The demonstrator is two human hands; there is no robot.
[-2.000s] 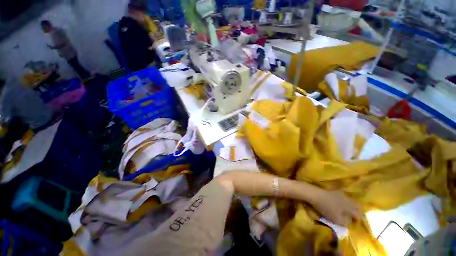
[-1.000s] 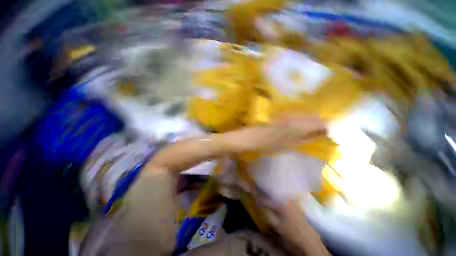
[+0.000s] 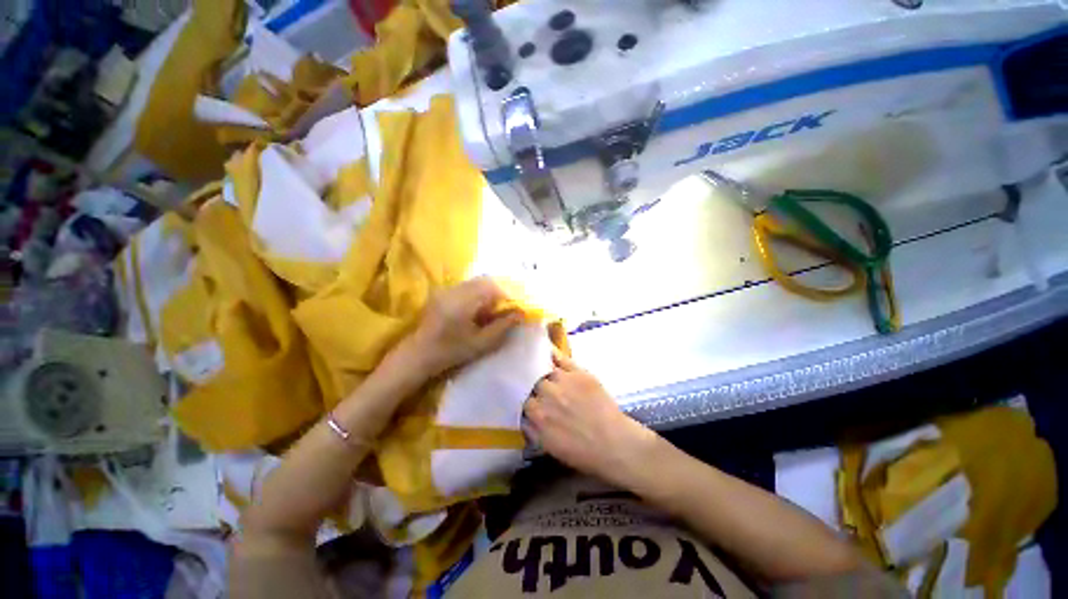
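My left hand (image 3: 463, 328) grips the upper edge of a white fabric panel (image 3: 498, 386) with a yellow strip across it, just in front of the needle area. My right hand (image 3: 574, 415) holds the panel's right edge by a small yellow fold. The presser foot and needle (image 3: 597, 228) sit under the bright lamp, above and right of my hands; glare hides detail there. Yellow fabric panels (image 3: 375, 257) lie heaped left of the machine head, partly under my left forearm.
The sewing machine (image 3: 820, 129) with "JACK" lettering spans the top right. Scissors (image 3: 826, 252) with green and yellow handles lie right of the needle. A yellow and white bundle (image 3: 937, 503) is low at right. A beige second machine (image 3: 82, 392) stands far left.
The view has turned from the cloth heap at left to the needle area. My left hand, earlier reaching over the heap, is now with my right hand at the white panel near the needle.
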